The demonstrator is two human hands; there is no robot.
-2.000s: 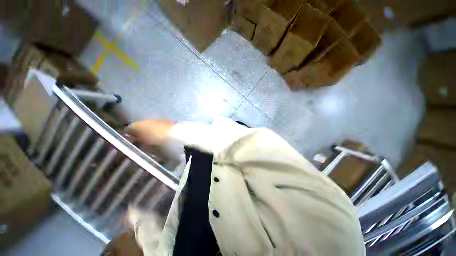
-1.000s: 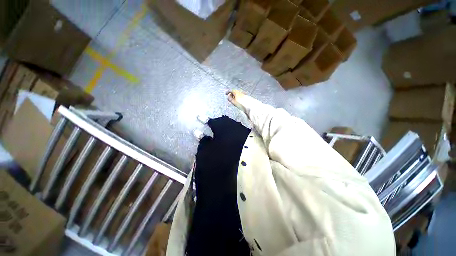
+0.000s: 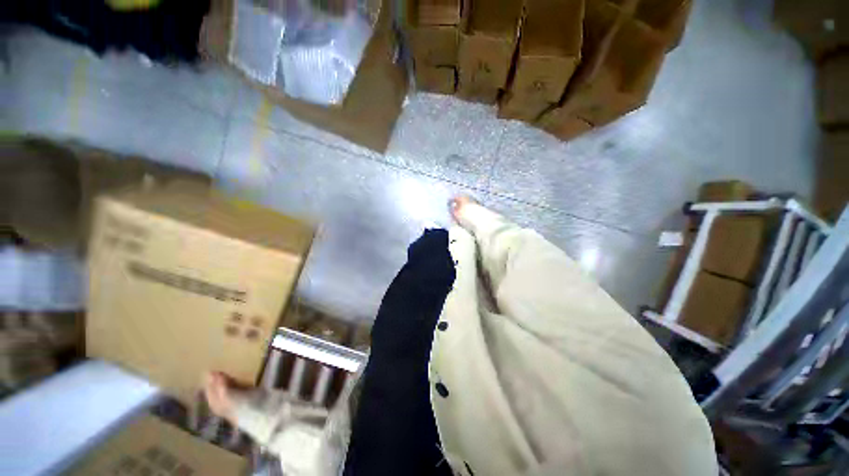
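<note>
A large printed carton (image 3: 191, 288), closed and brown with dark characters, stands tilted over the roller conveyor (image 3: 321, 349) at the left and hides much of it. My left hand (image 3: 222, 394) is at the carton's lower right edge, with the fingers against its printed face and holding it. The underside of the carton is hidden. My right hand (image 3: 459, 206) is small, in front of my body above the floor, away from the carton. Its fingers look bent, and no object shows clearly in it.
Open cartons (image 3: 540, 79) stand in rows on the floor ahead. Left of them is a large open carton (image 3: 358, 125) with shiny clear plastic. Another printed carton (image 3: 154, 456) is at the bottom left. A white-framed rack (image 3: 694, 265) with brown boxes and metal rollers stand at the right.
The printed carton has come into view over the conveyor, with my left hand now on it. My right hand stays in front of my body. The view has turned and shifted.
</note>
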